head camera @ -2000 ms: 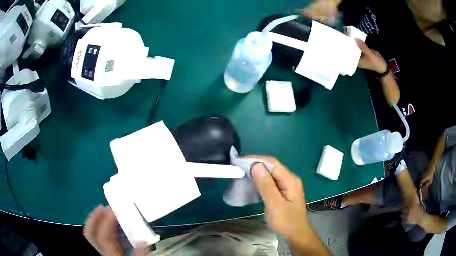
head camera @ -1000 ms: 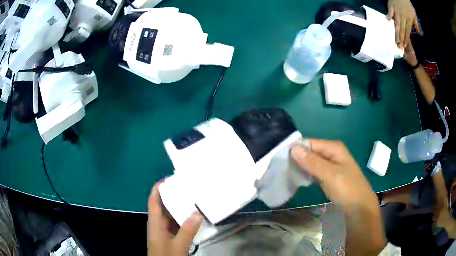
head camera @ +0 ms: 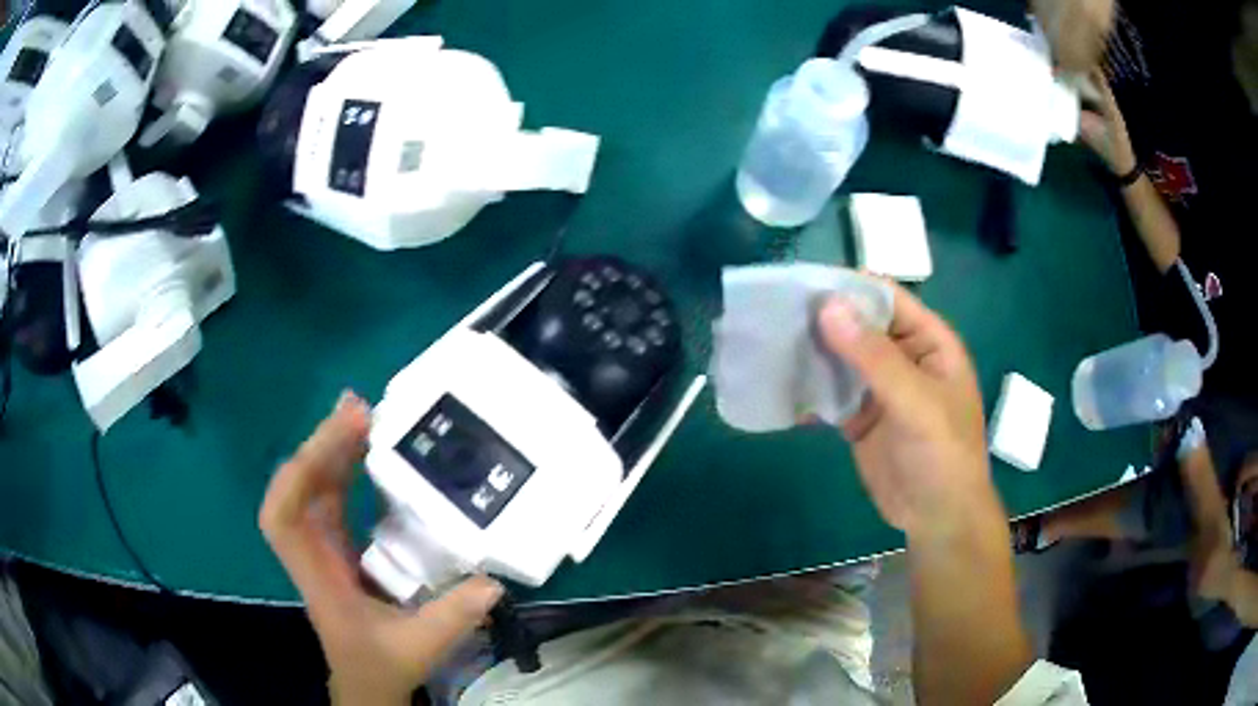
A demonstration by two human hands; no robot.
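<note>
A white security camera lies in front of me, its black lens ball pointing up and away, with a ring of small round lights showing. The black label with small white squares faces up. A flat white antenna sticks out on each side of the ball. My left hand is around the bracket end at the near left, thumb and fingers spread about it. My right hand holds a thin grey-white cloth by its right side, just right of the camera and not touching it.
Another white camera lies beyond, with more cameras heaped at the left. A squeeze bottle and white block stand ahead right. A second bottle and block are near the right edge. A person's hands touch a camera at far right.
The camera has turned so its label and lens ball now show. My right hand has drawn the cloth off the antenna and away, and the cloth now hangs flatter and more open.
</note>
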